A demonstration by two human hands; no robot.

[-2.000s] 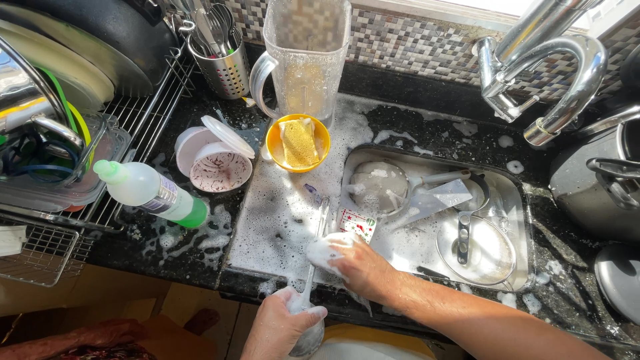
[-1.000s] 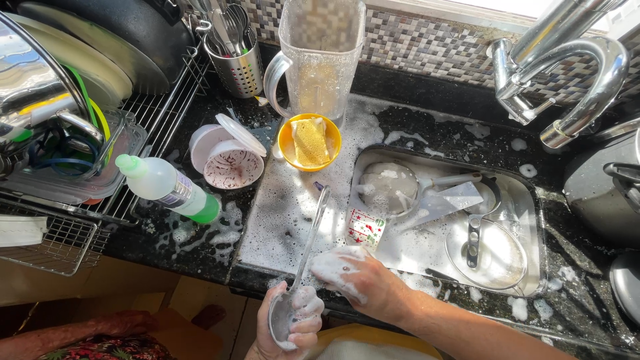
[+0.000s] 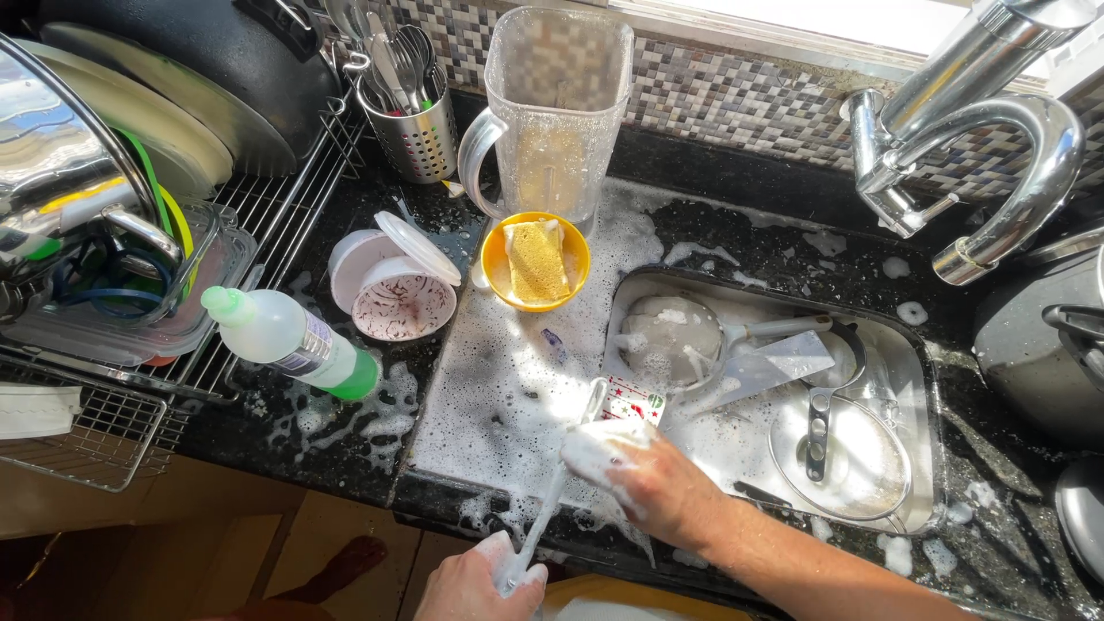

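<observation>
A long-handled metal ladle or spoon (image 3: 552, 504), wet with suds, slants over the counter's front edge. My left hand (image 3: 483, 580) grips its lower end and hides the bowl. Foam covers my right hand (image 3: 617, 461), which is closed around the upper part of the handle, just left of the sink's near corner. Beyond the hands, a yellow sponge (image 3: 536, 259) rests in a yellow bowl (image 3: 493, 280) on the soapy counter. A patterned red and white item (image 3: 632, 402) lies beside my right hand at the sink's edge.
The steel sink (image 3: 927, 466) holds a strainer (image 3: 673, 341), a spatula (image 3: 780, 366) and a round lid (image 3: 897, 474). A chrome faucet (image 3: 1026, 172) overhangs at right. Left stand a soap bottle (image 3: 297, 345), plastic tubs (image 3: 405, 297), a clear pitcher (image 3: 561, 112), a cutlery holder (image 3: 414, 138) and a loaded dish rack (image 3: 285, 233).
Since one second ago, my right hand has moved up along the handle. The spoon's bowl end, visible in my left hand then, is now hidden.
</observation>
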